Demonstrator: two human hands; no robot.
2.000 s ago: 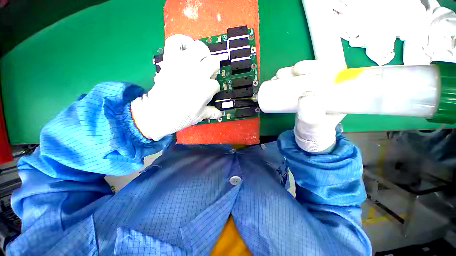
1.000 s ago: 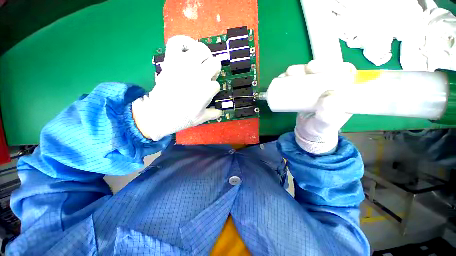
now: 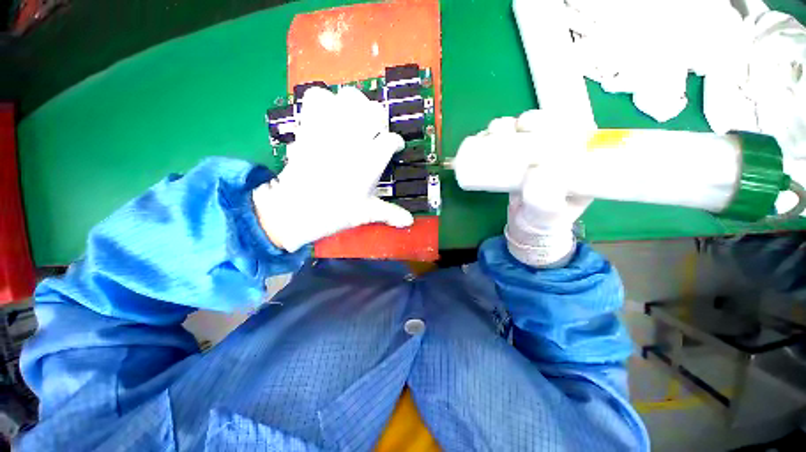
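The green PCB panel with black blocks lies on the red-orange backing pad. White lines run between blocks at its upper right. My gloved left hand lies over the panel's left and middle with fingers spread, hiding much of it; whether it grips the panel cannot be told. My gloved right hand is closed around the dispensing syringe, which lies nearly level. Its needle tip points left, at the panel's right edge. The green end cap with a pale hose is at the right.
A white spare syringe lies at the upper right beside a crumpled white heap. The green mat spans the bench. A red object is at the far left edge. A metal frame stands at lower right.
The view has shifted slightly. The syringe's rear end and hose have come into view. The fingers of my left hand have spread and shifted over the panel. The needle has moved off the blocks to the panel's right edge.
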